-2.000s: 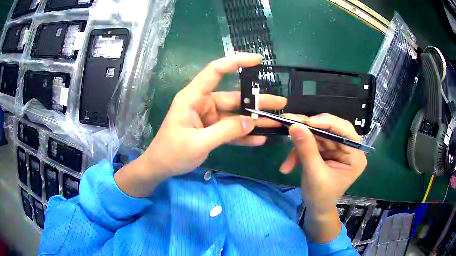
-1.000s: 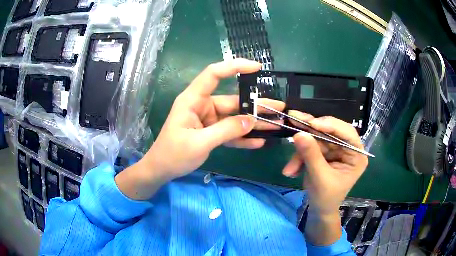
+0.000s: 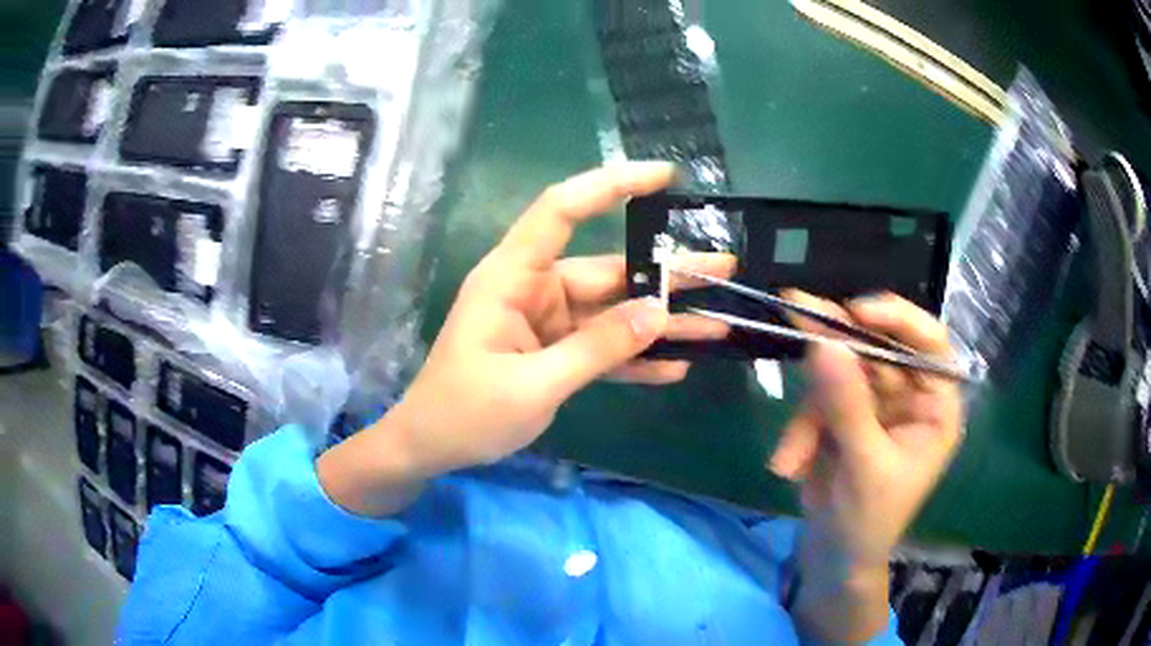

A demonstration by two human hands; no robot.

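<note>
My left hand [image 3: 505,341] holds a black phone frame [image 3: 839,252] by its left end, thumb on the near edge and fingers above and behind it. The frame lies lengthwise across my view, with openings at the left end. My right hand [image 3: 877,410] holds tweezers [image 3: 820,331] with the two prongs apart. Their tips point left at the frame's left end, close to a small white strip [image 3: 663,280] there. Whether the tips touch it is too blurred to tell. A small shiny piece [image 3: 769,376] shows just below the frame.
Blister trays [image 3: 240,189] with black frames and crinkled film stand at the left. A strip of die-cut parts [image 3: 656,88] lies behind the frame. Shiny sheets [image 3: 1016,227], a grey-black dispenser [image 3: 1096,379] and pale wooden strips [image 3: 903,51] are at the right. More trays show at the lower right.
The tweezers' prongs have spread from nearly closed to apart. The whole view has shifted slightly, so the bench things sit further right and lower. My left hand keeps its hold on the frame.
</note>
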